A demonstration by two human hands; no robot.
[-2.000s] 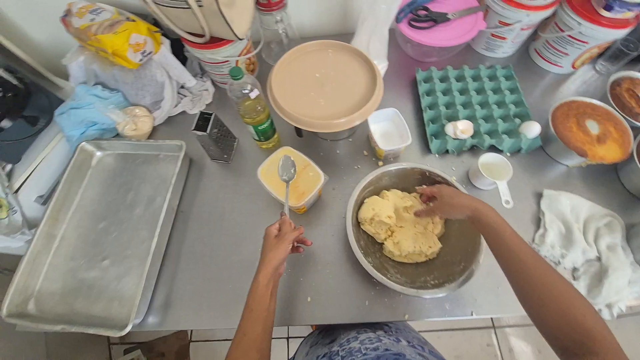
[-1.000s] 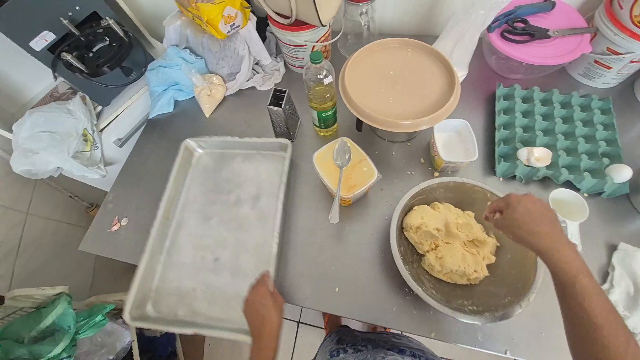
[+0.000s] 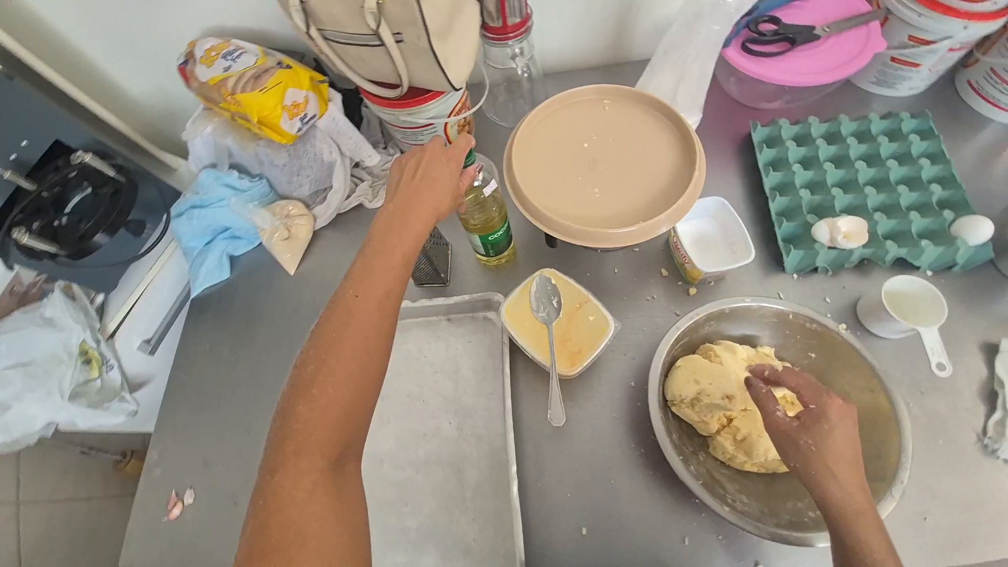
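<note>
My left hand (image 3: 431, 177) is at the cap of an oil bottle (image 3: 487, 216), fingers curled around its top; the bottle stands upright on the steel table. Over the dough (image 3: 728, 398) in a steel mixing bowl (image 3: 882, 472) is my right hand (image 3: 807, 421), fingers bent, at or just above the dough; contact is not certain. A metal baking pan (image 3: 445, 441) lies under my left forearm. Beside it, a spoon (image 3: 551, 346) rests across a plastic tub of yellow spread (image 3: 587, 315). A small box grater (image 3: 433, 260) stands partly hidden behind my forearm.
A beige round cake stand (image 3: 606, 161) is behind the tubs, near a white open tub (image 3: 713, 236). Further right are a green egg tray (image 3: 858, 185), an egg (image 3: 972, 229) and a measuring cup (image 3: 906, 307). Cloths and a flour-like bag (image 3: 287, 235) lie at the left; garlic cloves (image 3: 177, 504) near the left edge.
My left hand let go of the spoon, then was at the pan, and is now at the oil bottle. The pan has moved right, beside the tub. My right hand remains at the bowl.
</note>
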